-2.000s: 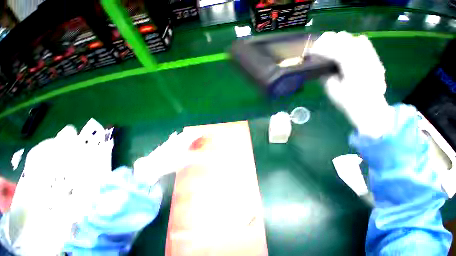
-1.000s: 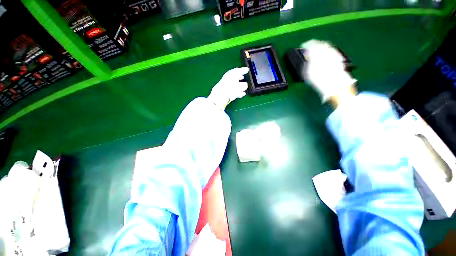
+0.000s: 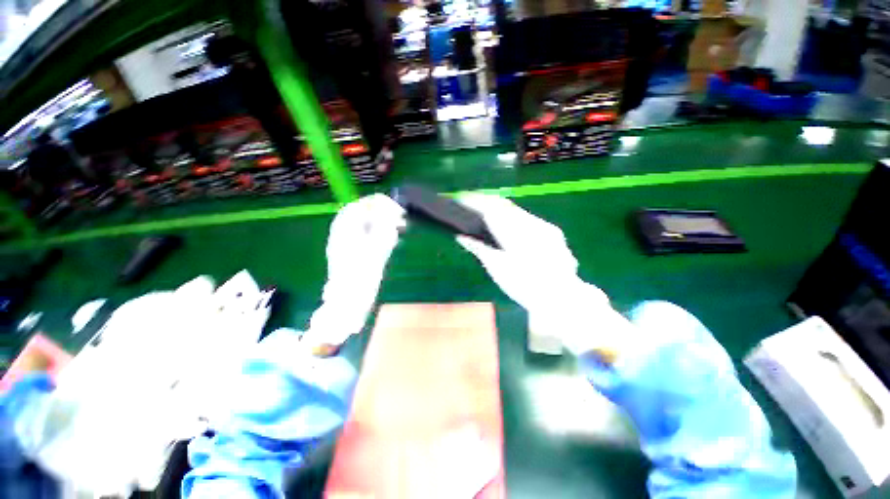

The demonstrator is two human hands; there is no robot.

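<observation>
A black diagnostic tablet (image 3: pixel 447 213) is held up above the far end of the red-orange mat (image 3: pixel 429 390), seen nearly edge-on and slightly blurred. My right hand (image 3: pixel 522 255), in a white glove, grips its right end. My left hand (image 3: pixel 363 255), also in a white glove, is at its left end, and its fingers seem closed on it. A white crumpled cloth (image 3: pixel 466 470) lies at the near end of the mat. The white bottle (image 3: pixel 544 336) is mostly hidden behind my right forearm.
Another black tablet (image 3: pixel 689 231) lies at the far right of the green bench. White bags (image 3: pixel 166 361) are heaped at left. A white wipes box (image 3: pixel 825 395) and a dark box (image 3: pixel 859 263) are at right. Product cartons (image 3: pixel 571 122) stand behind. A neighbour's blue sleeve (image 3: pixel 39 414) shows at lower left.
A tablet has been lifted from the bench and is now between both hands. My hands have come together over the mat, and the view has tilted up. The other tablet stays on the bench.
</observation>
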